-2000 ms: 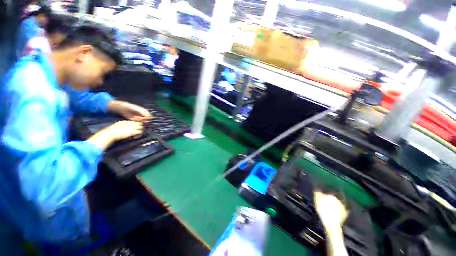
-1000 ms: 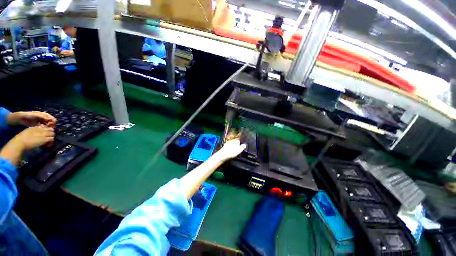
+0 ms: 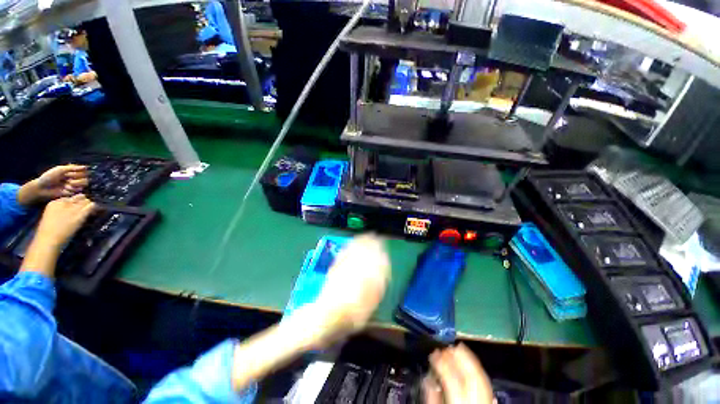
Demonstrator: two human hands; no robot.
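Observation:
My left hand (image 3: 359, 276) is blurred, over the light-blue sheets (image 3: 317, 264) at the bench edge; whether it holds anything cannot be told. My right hand (image 3: 460, 377) is blurred at the bottom edge, over the working tray (image 3: 347, 385) with dark phone-sized pockets; its fingertips and grip are unclear. The black press (image 3: 505, 210) stands behind, its upper plate (image 3: 450, 134) raised above the bed. The left nest (image 3: 391, 177) shows a dark fixture with small gold-coloured parts. A glossy dark-blue pile (image 3: 434, 288) lies before the press.
A long black tray of phones (image 3: 612, 251) stands right, beside light-blue stacked sheets (image 3: 549, 272). Left of the press are a black block stack (image 3: 286, 185) and another blue stack (image 3: 324, 189). An air hose (image 3: 292, 118) slants across. Another person's hands (image 3: 63, 201) work over trays at left.
The view has swung right and down. My left hand has come out of the press toward the bench edge. My right hand and the working tray have come into view at the bottom.

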